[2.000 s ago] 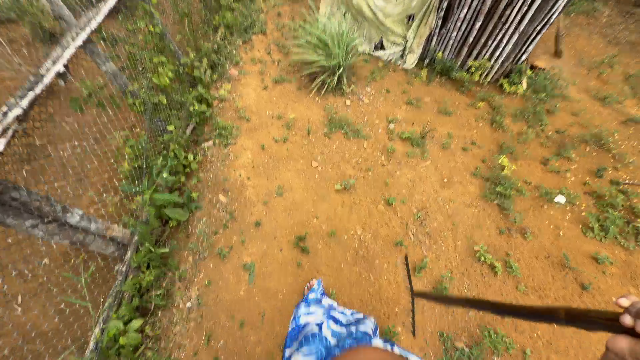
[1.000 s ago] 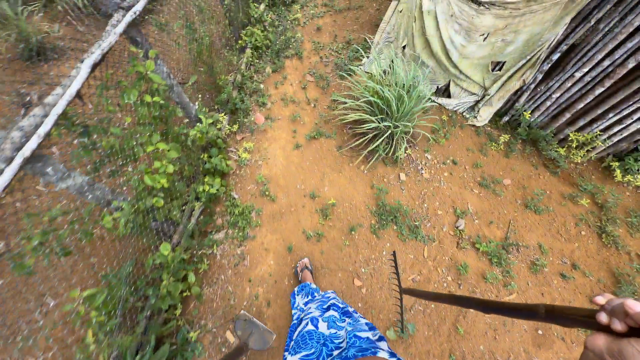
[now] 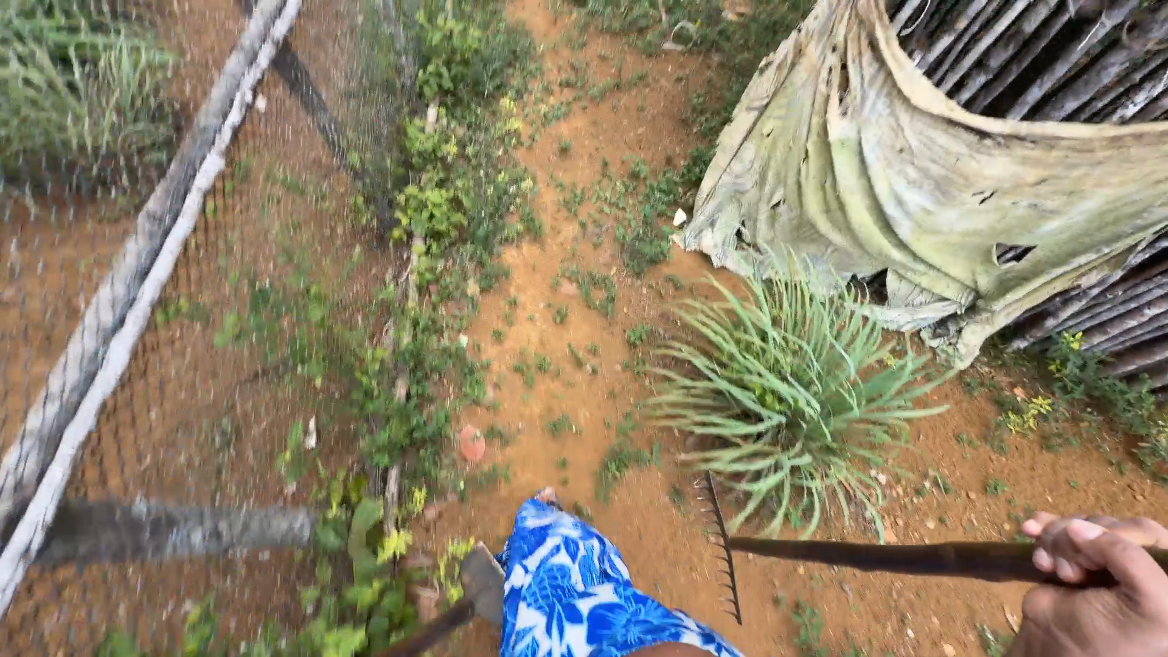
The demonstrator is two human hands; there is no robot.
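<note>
At the lower right, my right hand (image 3: 1095, 566) is closed around the dark handle of a garden rake (image 3: 876, 554). The toothed metal head of the rake points left, close to the ground beside a grass clump (image 3: 794, 392). At the bottom, left of my blue and white patterned garment (image 3: 575, 584), is a hoe (image 3: 484, 579) with a flat metal blade; its handle runs out of the lower edge. The hand on that handle is out of view, so my left hand does not show.
A wire mesh fence with a pale pole (image 3: 137, 301) and leafy plants (image 3: 411, 365) lines the left side. A worn, torn cloth (image 3: 912, 182) hangs over a wall of wooden sticks (image 3: 1031, 55) at the upper right. A narrow dirt path (image 3: 547, 274) runs between them.
The view has advanced along the path, with the grass clump and hanging cloth now nearer. The hoe blade, absent from the oldest frame, has come into view. My right hand keeps its hold on the rake.
</note>
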